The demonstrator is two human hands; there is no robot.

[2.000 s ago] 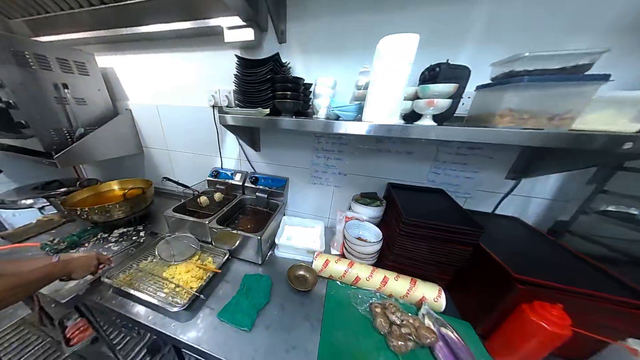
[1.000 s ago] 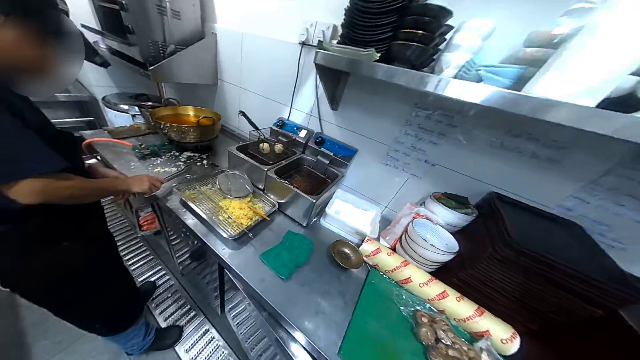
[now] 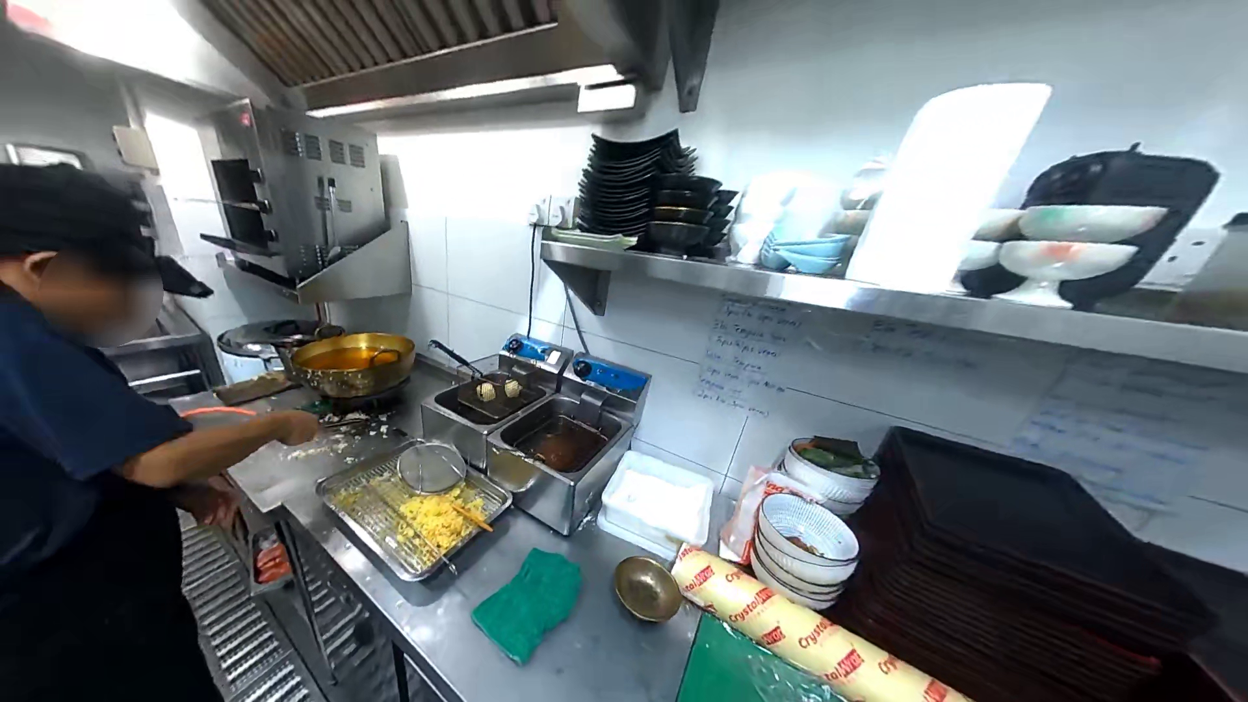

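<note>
Neither my left hand nor my right hand shows. Nearest on the steel counter lie a green cloth [image 3: 527, 604], a small brass-coloured bowl [image 3: 648, 589] and a printed roll of cling film [image 3: 809, 629] across the edge of a green cutting board [image 3: 721, 663]. Left of the cloth, a wire-racked metal tray [image 3: 366, 522] holds yellow fried bits [image 3: 436, 524], a mesh skimmer [image 3: 431, 468] and an orange-brown utensil. Behind it stands a twin-basin electric fryer [image 3: 561, 439] with pale pieces in its left basin. A brass pan [image 3: 353, 365] of orange liquid sits further back.
A co-worker [image 3: 78, 409] stands at the left, one arm reaching over the counter. A white plastic container [image 3: 656, 497], stacked ribbed bowls [image 3: 807, 546] and dark stacked trays [image 3: 1014, 546] line the wall. A steel shelf [image 3: 877, 307] with dishes hangs above; an extractor hood [image 3: 439, 58] is overhead.
The view has swung about. The co-worker, of whom only an arm showed two seconds ago, now shows with head and upper body. The cloth, fryer and tray have not moved on the counter.
</note>
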